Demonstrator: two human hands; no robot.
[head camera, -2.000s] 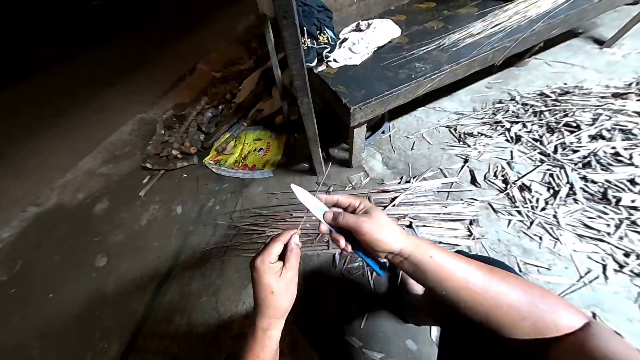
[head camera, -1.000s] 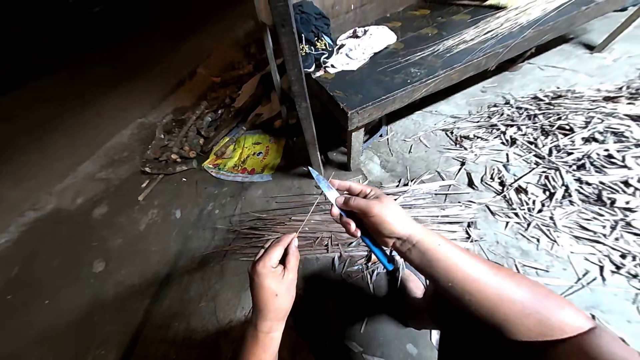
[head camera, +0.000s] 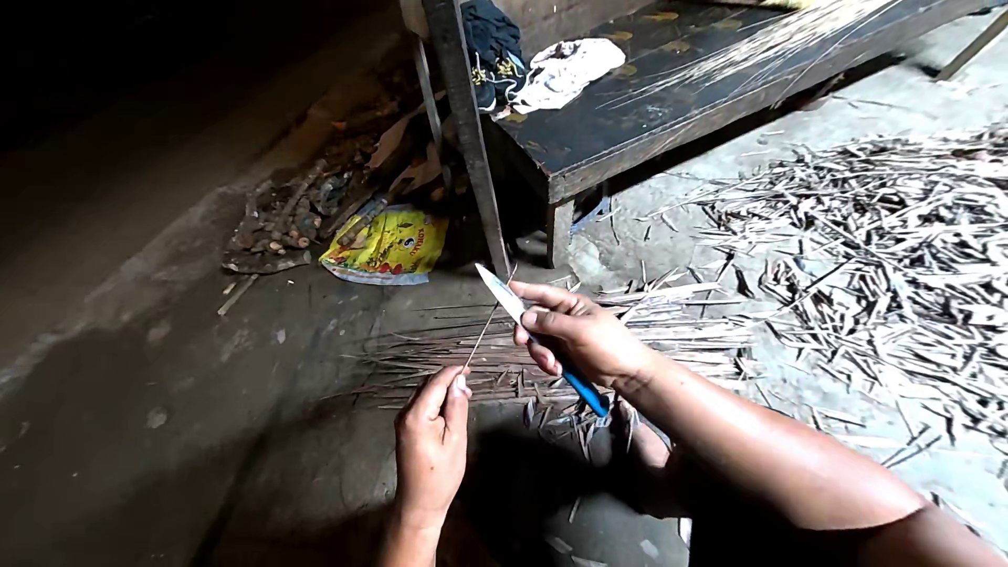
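Observation:
My right hand (head camera: 579, 335) is closed on a knife with a blue handle (head camera: 584, 394); its pale blade (head camera: 499, 293) points up and to the left. Between the thumb and fingers of my left hand (head camera: 433, 433) is the lower end of a thin brown stick (head camera: 479, 342), which slants up behind the blade. Whether the blade touches the stick, I cannot tell. Beneath both hands, a spread of long thin sticks (head camera: 441, 362) lies on the floor.
Pale shavings (head camera: 882, 276) cover the floor at the right. A dark wooden bench (head camera: 646, 118) bears white cloth (head camera: 568, 72), dark cloth (head camera: 492, 39) and pale thin strips (head camera: 756, 51). Left of its leg lie a yellow printed sack (head camera: 394, 244) and a pile of firewood (head camera: 287, 220).
The knife in my right hand has tilted and shifted slightly over the last two seconds. The left hand has stayed in nearly the same place, and more of the stick shows than two seconds ago.

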